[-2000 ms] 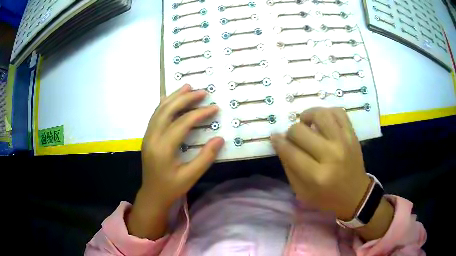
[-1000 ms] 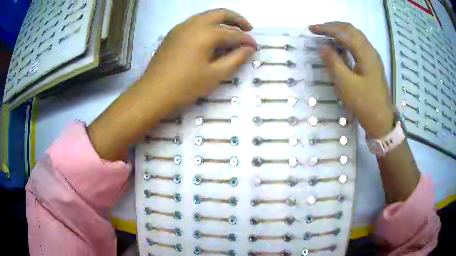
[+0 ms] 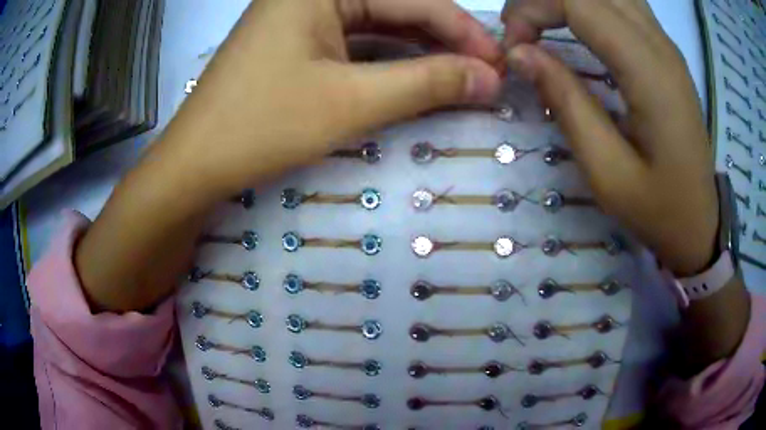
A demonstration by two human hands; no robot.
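A white card (image 3: pixel 395 323) with rows of paired round pieces lies below my hands. Each pair, such as one near the middle (image 3: pixel 463 246), has two shiny round ends joined by a thin brown-gold strip. Fine thread tails show beside some ends. My left hand (image 3: pixel 336 92) reaches over the card's upper left, thumb and index fingertips close together. My right hand (image 3: pixel 605 109) is at the upper right, its thumb and index fingertips meeting beside the left ones. Whether the fingertips pinch a piece or thread cannot be told. My hands hide several upper pairs.
A thick stack of filled cards (image 3: pixel 113 76) stands at the left. Another filled card (image 3: pixel 739 109) lies at the right edge. A strip of white worktop shows behind the card.
The card shows larger and closer in view. Both hands have come together at its upper part, with their fingertips now nearly touching. Earlier they were apart.
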